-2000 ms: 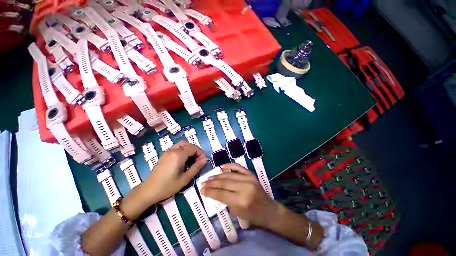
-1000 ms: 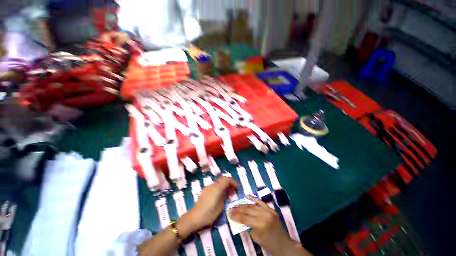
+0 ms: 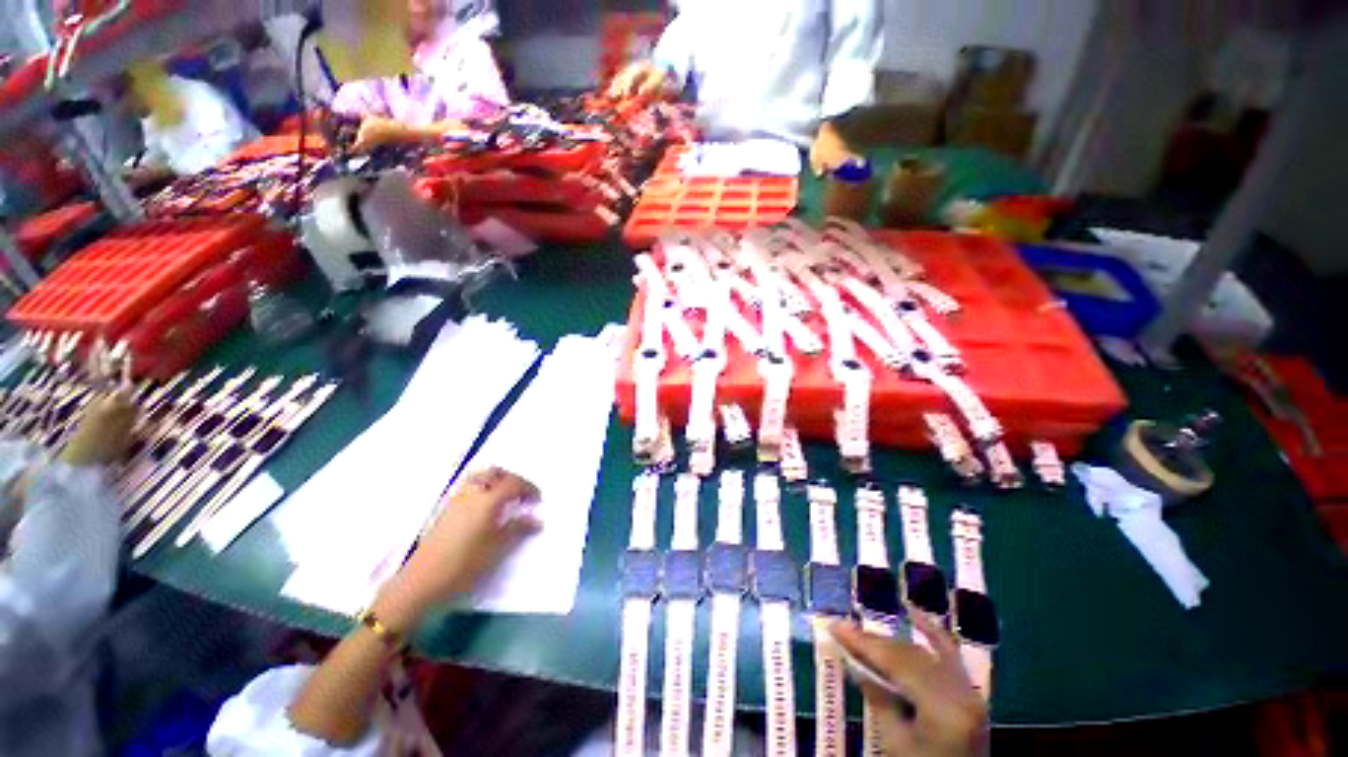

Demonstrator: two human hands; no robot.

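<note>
Several smartwatches (image 3: 775, 575) with pale pink straps lie upright in a row near the front edge. The faces on the left look grey-blue, and the three at the right end look black. My right hand (image 3: 920, 683) is low over the straps at the right end, fingers pointing left. A thin pale edge shows by its fingers, but what it holds is unclear. My left hand (image 3: 481, 525) is over the white paper sheets (image 3: 547, 444), left of the row, with fingers curled. Whether it holds anything is hidden.
A red tray (image 3: 1035, 340) behind the row bears heaped pink watches. A bottle (image 3: 1171, 456) and white scraps (image 3: 1153, 540) are at right. At left, another person's hand (image 3: 104, 429) is over more watches (image 3: 237, 429). People in pale clothing are behind.
The view has swung up and left, showing more bench and people. My left hand has moved off the watches to the paper sheets. My right hand has shifted right along the row.
</note>
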